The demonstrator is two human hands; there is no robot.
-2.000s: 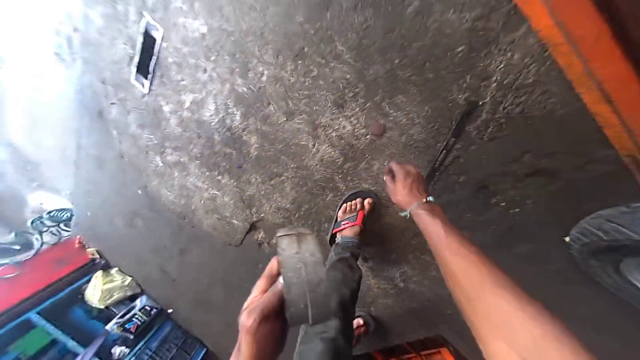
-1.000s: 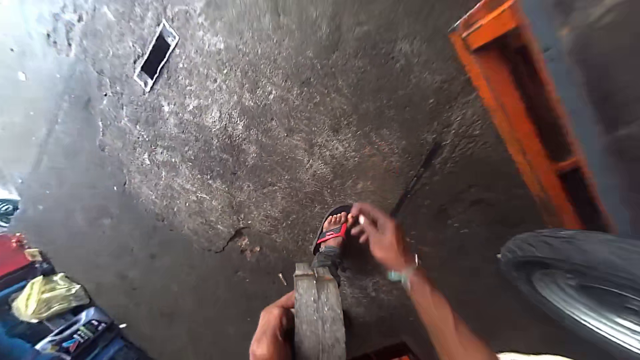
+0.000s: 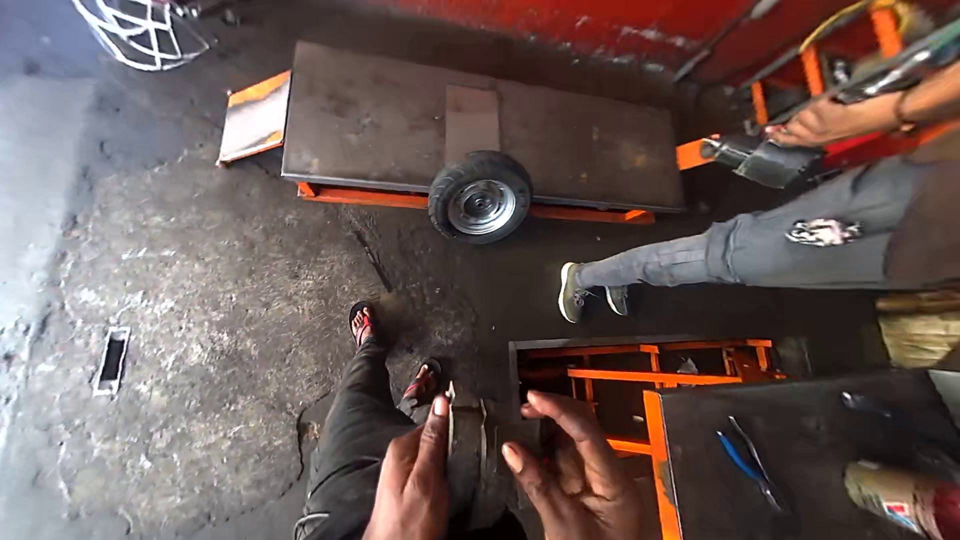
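My left hand (image 3: 412, 472) holds a worn grey block-like part (image 3: 469, 450) at the bottom centre, its thumb along the near edge; what the part is, I cannot tell. To the right of the part is my right hand (image 3: 574, 465), thumb and forefinger apart with nothing visible between them. Below both hands, the lower end of the part is hidden.
A wheel with a tyre (image 3: 480, 197) leans on a low lift platform (image 3: 375, 120). A co-worker (image 3: 817, 232) stands at the right, holding a dark object. Pliers (image 3: 750, 461) and a can (image 3: 892, 495) lie on a dark tabletop (image 3: 697, 427). An orange frame (image 3: 652, 375) sits beside it.
My right hand has come from out by the foot to beside the held part. The view has swung widely, bringing the lift platform and co-worker into sight.
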